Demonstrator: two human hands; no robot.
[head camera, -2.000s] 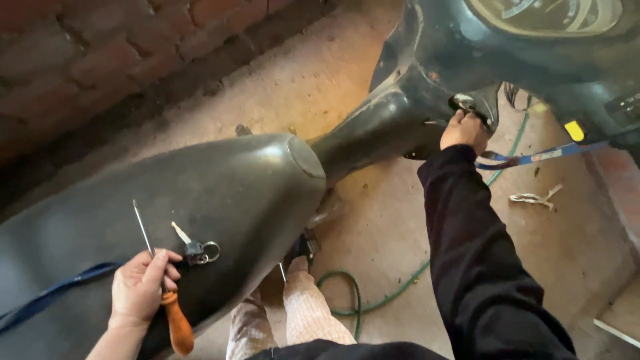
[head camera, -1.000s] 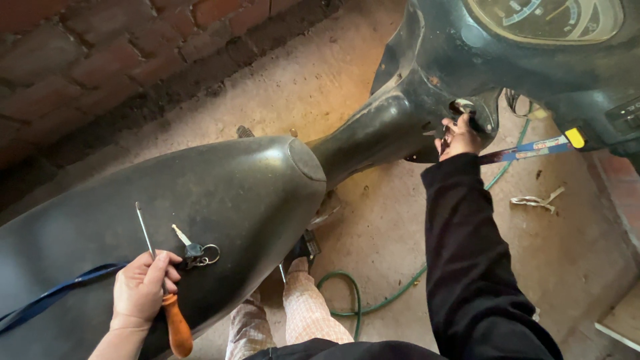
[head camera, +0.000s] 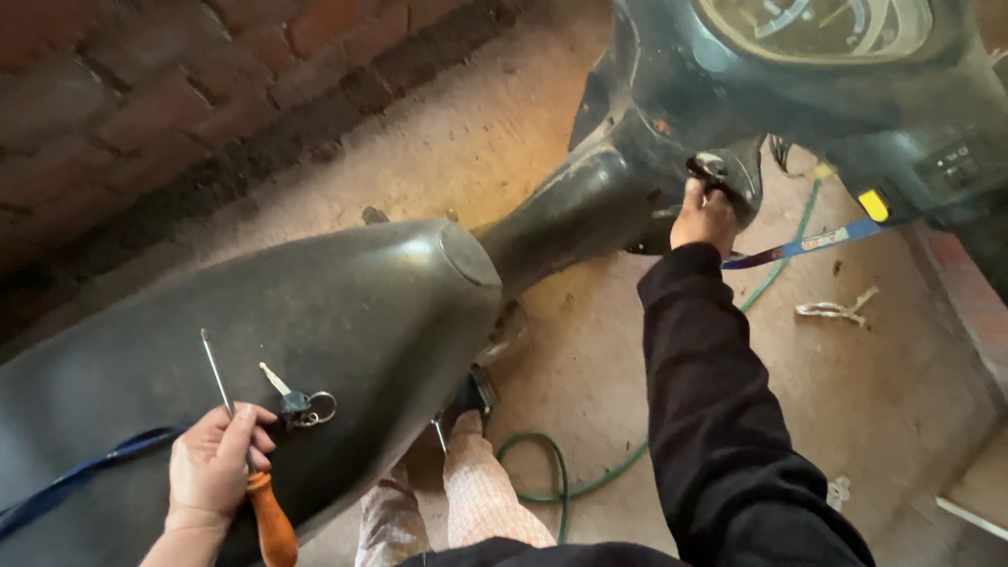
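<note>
My left hand (head camera: 220, 465) holds a Phillips-type screwdriver with an orange handle (head camera: 272, 520) by its shank, resting over the black scooter seat (head camera: 354, 291). Beside its fingertips a key with a ring (head camera: 295, 403) lies on the seat. A dark blue strap (head camera: 94, 472) runs from near this hand to the left. My right hand (head camera: 703, 220) reaches to the ignition lock area (head camera: 709, 165) on the scooter's dark front panel, fingertips at its lower edge; whether they hold anything is hidden. A blue lanyard (head camera: 819, 240) hangs by the right wrist, towards a yellow clip (head camera: 874, 205).
The instrument cluster (head camera: 819, 27) is at the top right. A brick wall (head camera: 181, 94) runs along the upper left. On the floor lie a green hose (head camera: 563, 492) and a whitish cord scrap (head camera: 836, 307). My legs (head camera: 480, 488) stand beside the seat.
My right hand has turned and shifted at the ignition area; the dark thing seen at its fingers one second ago no longer shows. My left hand stays in place with the screwdriver.
</note>
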